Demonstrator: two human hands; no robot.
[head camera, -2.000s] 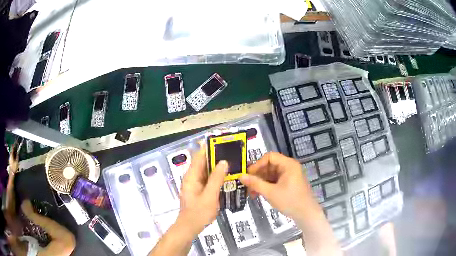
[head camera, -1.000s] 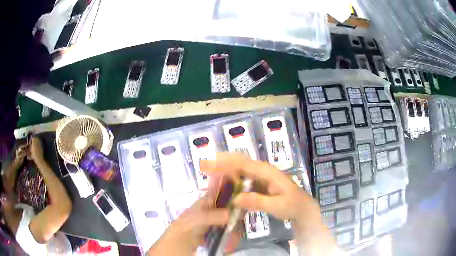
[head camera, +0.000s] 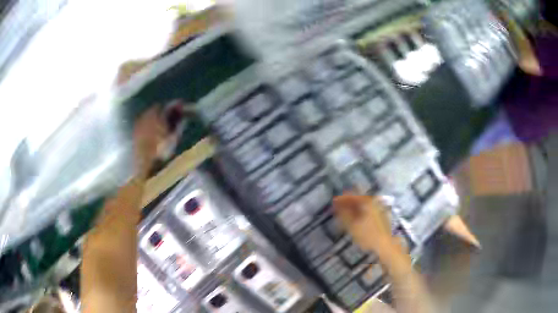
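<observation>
The view is blurred. My left hand (head camera: 148, 139) is over the green conveyor, closed around a pale phone body (head camera: 171, 137) with a dark reddish spot at its top. My right hand (head camera: 362, 221) is over the lower part of the grey front-housing tray (head camera: 335, 129), fingers bent down; whether it holds a housing cannot be told. Dark-framed front housings (head camera: 301, 164) lie in that tray. The clear phone tray (head camera: 214, 269) is at lower centre, with white phone backs (head camera: 211, 229) showing dark ovals at their tops.
The green conveyor belt (head camera: 196, 64) runs behind the trays, with a pale rail (head camera: 177, 168) in front. Clear stacked trays (head camera: 293, 27) are at the top. A glossy white shelf (head camera: 67, 104) is at upper left. Another person's purple clothing (head camera: 538, 101) shows at right.
The view has swung right and tilted. My hands have parted: the left moved to the conveyor with a phone body, the right over the housing tray. The yellow-framed phone is no longer seen.
</observation>
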